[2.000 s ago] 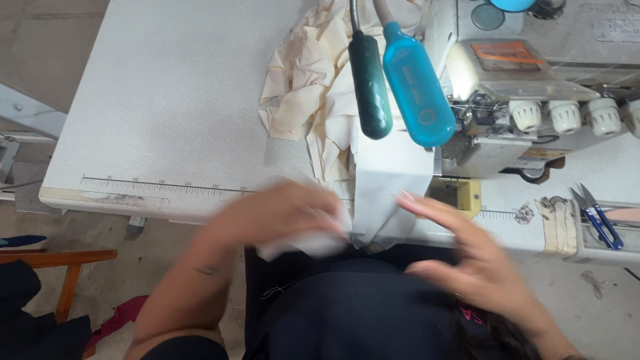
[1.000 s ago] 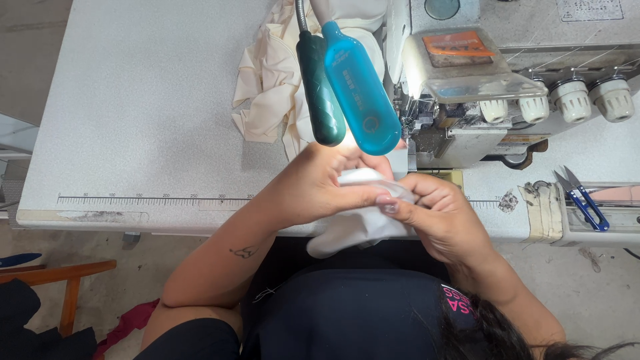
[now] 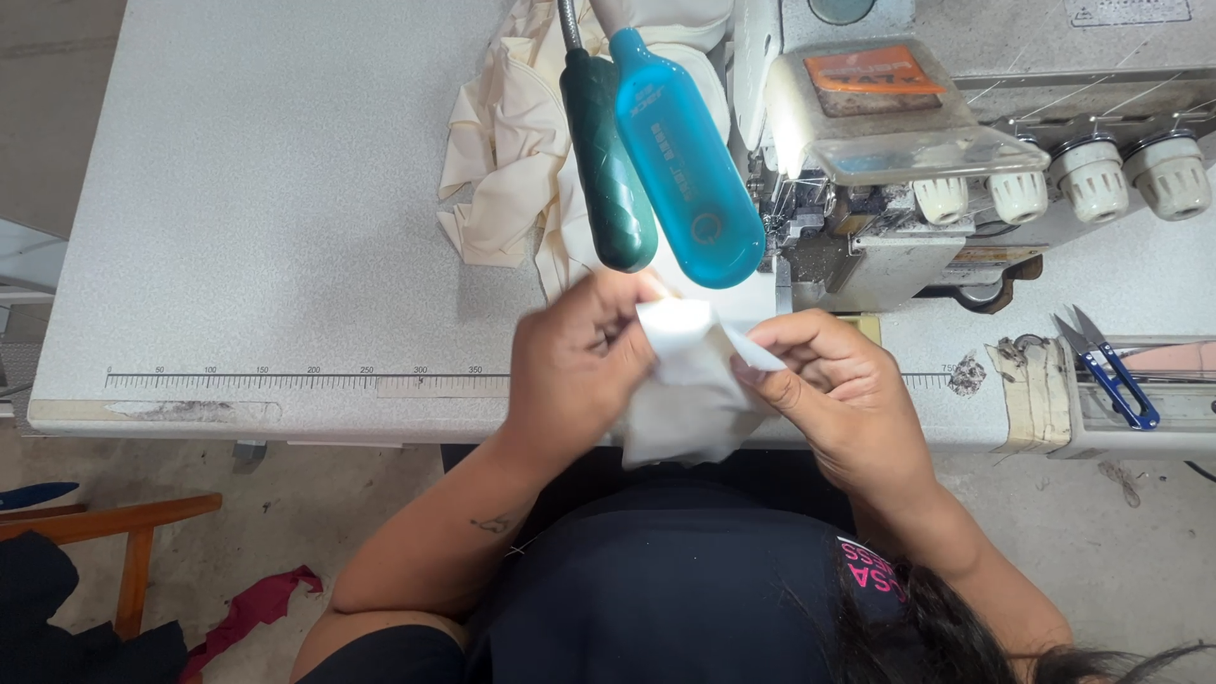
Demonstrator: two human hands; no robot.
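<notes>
A white piece of fabric (image 3: 693, 408) hangs between my two hands at the table's front edge, brightly lit at its top. My left hand (image 3: 584, 356) pinches its upper left side between thumb and fingers. On the other side, my right hand (image 3: 826, 385) grips a raised edge of it with thumb and forefinger. Just beyond my hands lies a heap of cream fabric (image 3: 518, 142), partly hidden by a blue lamp head (image 3: 689, 161) and a dark green lamp (image 3: 608, 161). An overlock sewing machine (image 3: 883, 123) stands at the right.
Blue-handled thread snips (image 3: 1107, 370) lie at the right, by a fabric-wrapped part (image 3: 1031, 394) of the table edge. A printed ruler scale (image 3: 285, 377) runs along the front of the white table (image 3: 266, 190). A wooden chair frame (image 3: 138, 522) and a dark red cloth (image 3: 252, 613) are at lower left.
Two seconds ago my hands were apart with my right fingers spread; they came together around the white fabric, and now they hold it a little farther apart. The view has shifted.
</notes>
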